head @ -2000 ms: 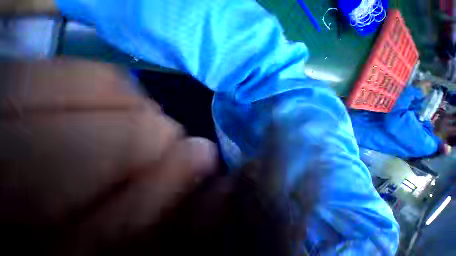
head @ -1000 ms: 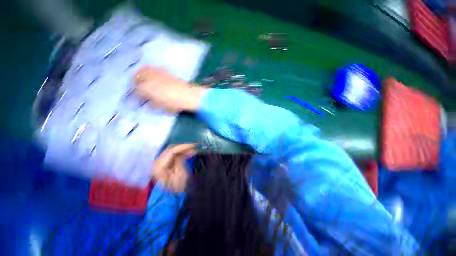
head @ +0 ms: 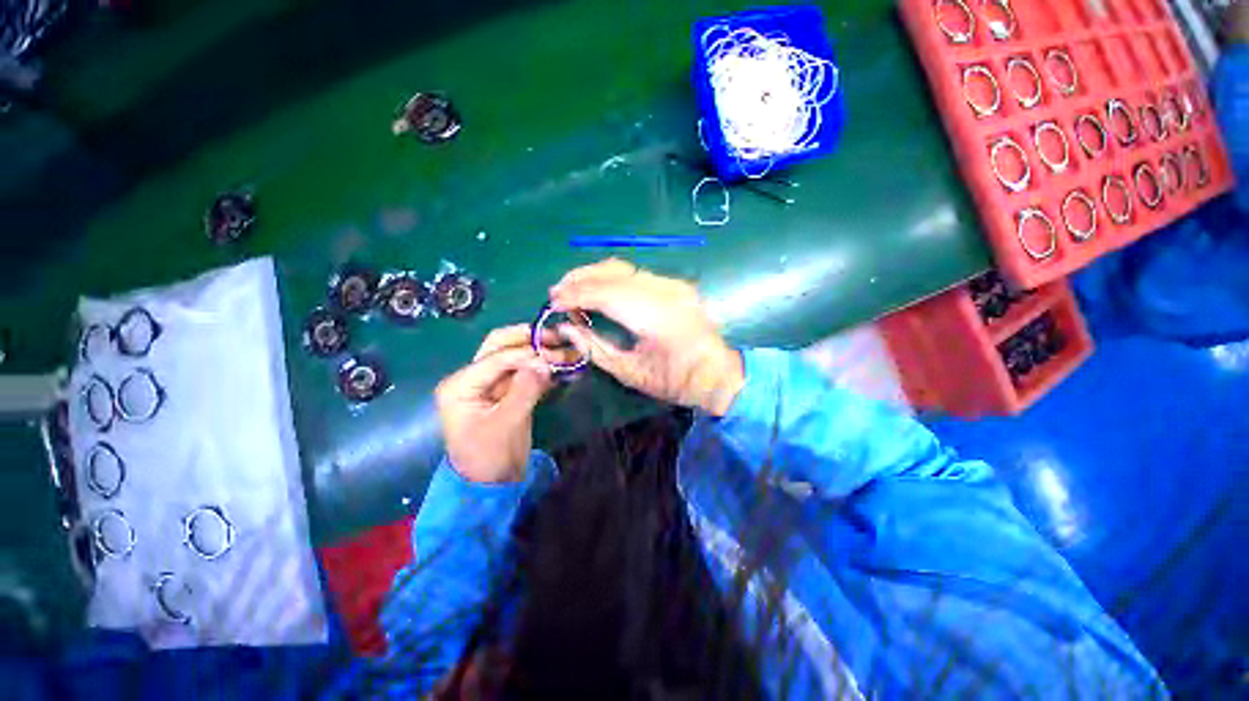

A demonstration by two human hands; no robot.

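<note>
My left hand (head: 493,411) and my right hand (head: 651,336) are together over the bench's near edge. Both hold a thin metal ring (head: 540,342) between thumbs and fingers; the ring's centre is open. Several dark round units (head: 406,296) lie in a cluster just left of and above the hands. A white liner sheet (head: 206,438) with spaced metal rings (head: 208,531) lies at the left. A blue box (head: 712,151) full of white loops stands above my right hand. A blue stick (head: 637,243) lies just above my right hand.
A red compartment tray (head: 1010,260) with rings stands at the upper right. A red bin (head: 945,359) with dark parts is below it. Two more dark units (head: 230,217) lie farther back. A white loop (head: 711,203) and a dark thin tool (head: 767,188) lie by the blue box. Another person's blue sleeve (head: 1178,281) is at the right.
My right hand has moved from over the white sheet to the bench's near edge and meets my left hand. A ring is now held between them. The view has shifted and is sharper.
</note>
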